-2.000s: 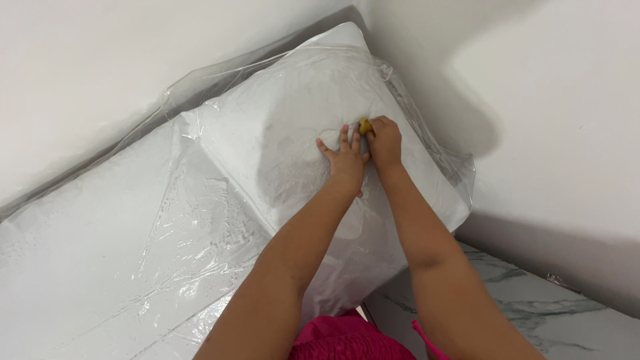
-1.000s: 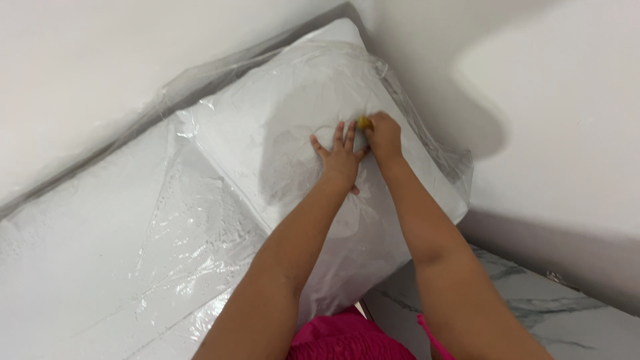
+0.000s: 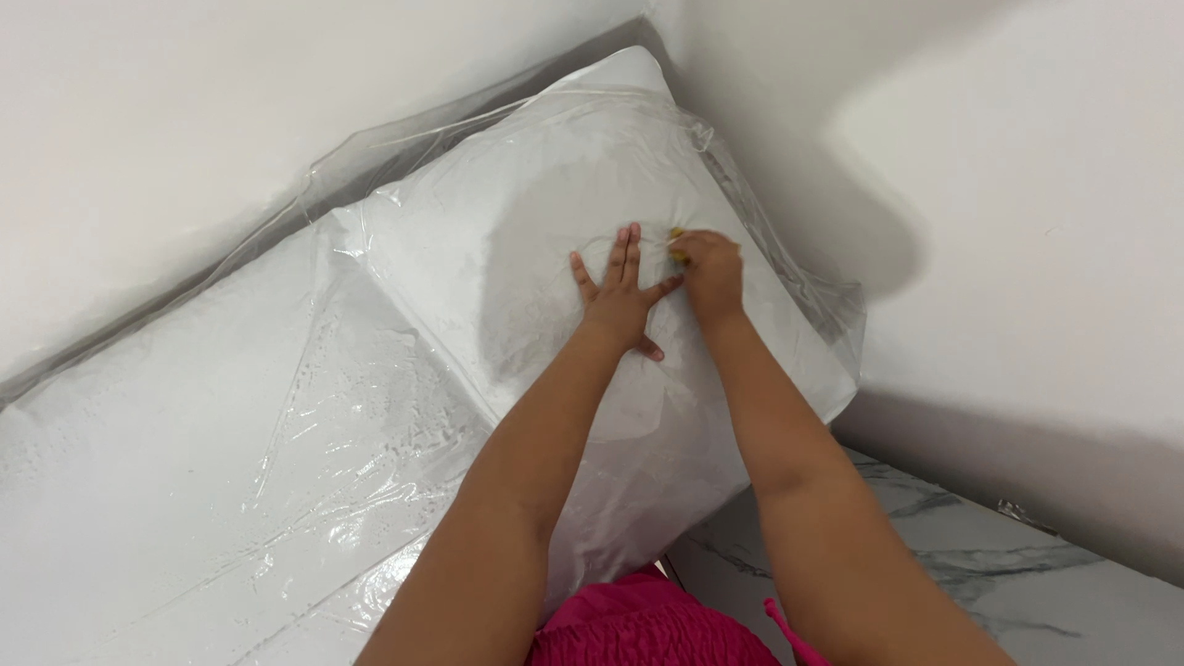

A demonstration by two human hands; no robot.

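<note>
Clear plastic sheeting (image 3: 388, 370) covers a white padded surface and the white cushion-like block (image 3: 444, 240) on top of it. My left hand (image 3: 622, 301) lies flat on the covered block with its fingers spread. Just to its right, my right hand (image 3: 710, 268) pinches a small yellow object (image 3: 678, 245) against the plastic. The fingers hide most of that object, so its kind cannot be told. Creases in the plastic run between the two hands.
White walls (image 3: 1036, 203) meet in a corner behind the block. Loose plastic (image 3: 837, 305) hangs past its right edge. A grey-veined marble-look surface (image 3: 980, 555) lies at the lower right. Pink gathered clothing (image 3: 647, 629) shows at the bottom.
</note>
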